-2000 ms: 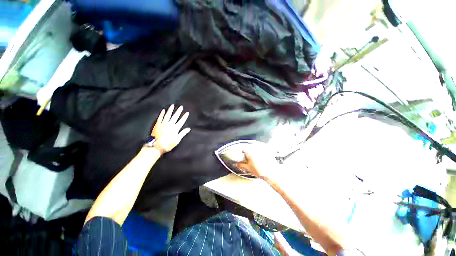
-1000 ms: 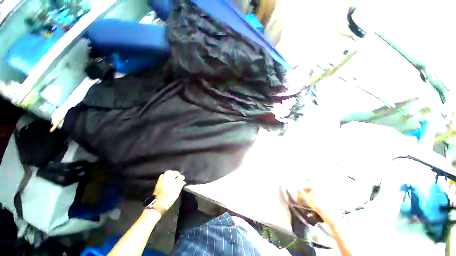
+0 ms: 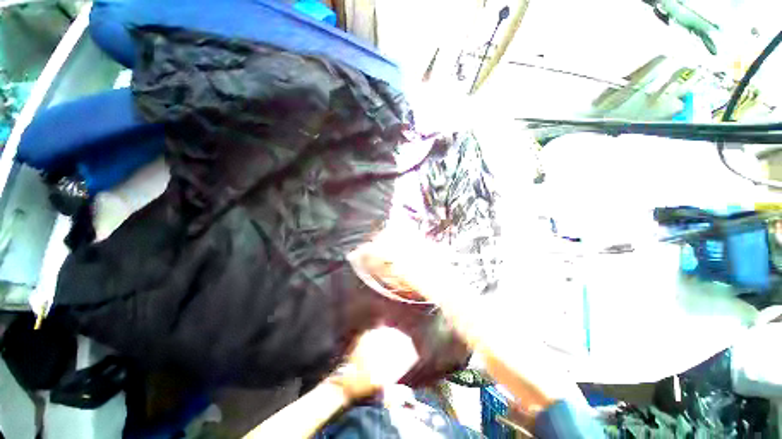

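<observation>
The dark garment [image 3: 231, 249] lies wrinkled over the table, its upper part bunched against the blue padded arm. My left hand [image 3: 381, 356] is at the garment's near edge, blurred and washed out by glare; its fingers cannot be made out. My right hand [image 3: 399, 266] is just beyond it, over the garment, closed on the steam iron [image 3: 390, 290]. Only the iron's curved pale edge shows; the rest is lost in glare and under the hand. Crumpled shiny cloth [image 3: 463, 214] lies right of the garment.
Two blue padded arms [image 3: 249, 27] stand at the far left side. Long black hoses [image 3: 652, 129] cross at the upper right. A blue object [image 3: 724, 257] is at the right. A black item [image 3: 90, 381] hangs at the lower left. Glare washes out the right side.
The view has shifted to the right. My right hand has brought the iron from the bare table at the right back over the garment. My left hand has moved right along the near edge.
</observation>
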